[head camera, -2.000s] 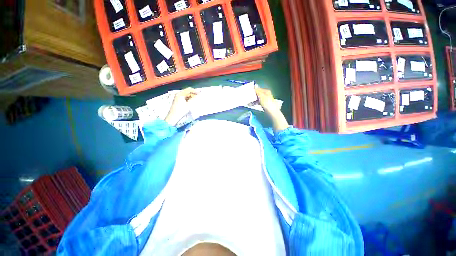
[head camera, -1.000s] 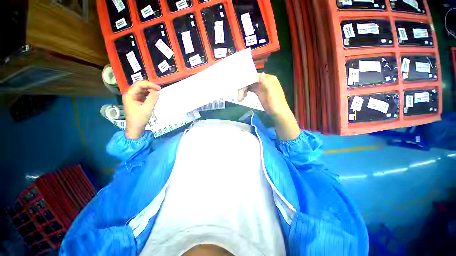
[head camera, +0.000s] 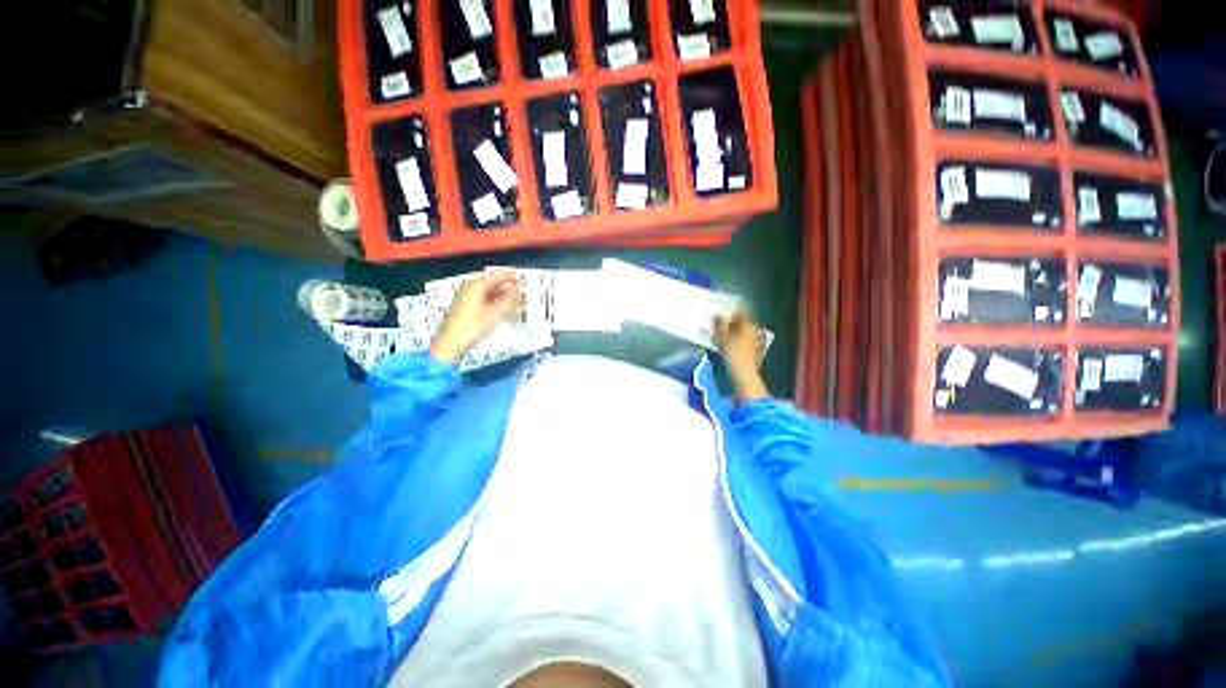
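My left hand (head camera: 480,312) rests over the printed label sheets (head camera: 518,336) on the dark green bench; its fingertips are blurred and whether they pinch anything is unclear. My right hand (head camera: 740,347) is small and blurred, with its fingers closed on the right end of a plain white strip (head camera: 659,304). The strip slants down to the right, its left end beside the printed sheets. Ahead, an orange-red tray (head camera: 565,231) on a stack holds black units (head camera: 406,178) in two rows, each with white labels.
A tall stack of red trays (head camera: 922,343) with labelled units stands at the right. A printed label roll (head camera: 347,303) and a pale ring (head camera: 338,207) lie at the left, near the wooden cabinet (head camera: 242,101). Another tray stack (head camera: 128,531) stands at lower left.
The white strip, raised between both hands a second ago, is now lower over the bench. My left hand has moved right, away from its end; my right hand has moved lower. The view has shifted.
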